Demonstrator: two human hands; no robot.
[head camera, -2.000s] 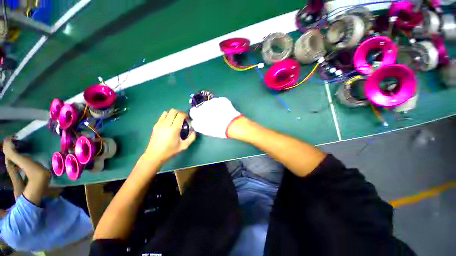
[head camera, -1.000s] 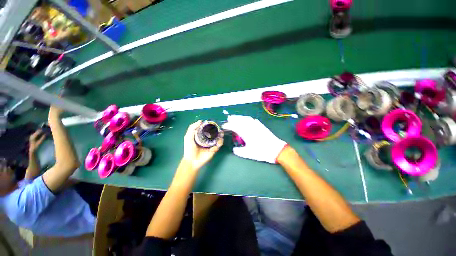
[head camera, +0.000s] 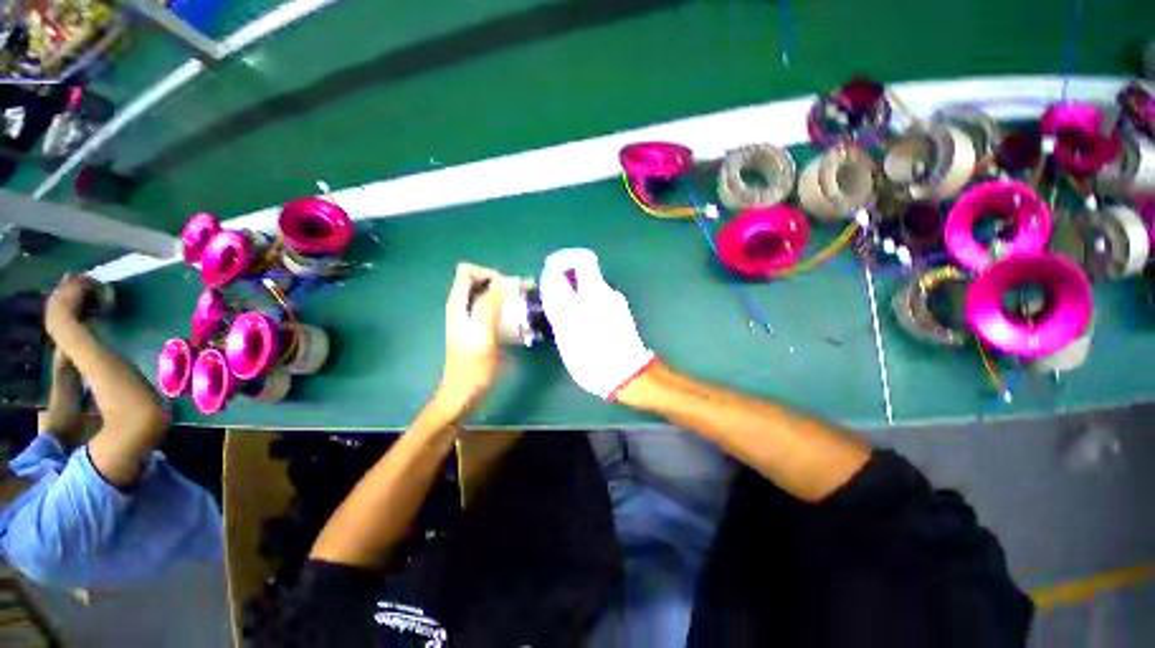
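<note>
My bare left hand is closed around a grey ring above the green bench, and its fingers hide part of the ring. My right hand wears a white glove with a red cuff edge. It is at the ring's right side, and its fingers are on a small dark part with a magenta patch, the wired inner core, mostly hidden by the glove. The core and the ring are touching or nearly so; the exact fit cannot be told.
Joined units with magenta cups stand grouped at the left. Magenta cups, grey rings and wires are piled at the right. An open carton of black parts is below the bench edge. A person in light blue sits at the left.
The grey ring has turned from facing up to lying sideways in my left hand. My right hand has closed in on its right side with the small part. The view has shifted.
</note>
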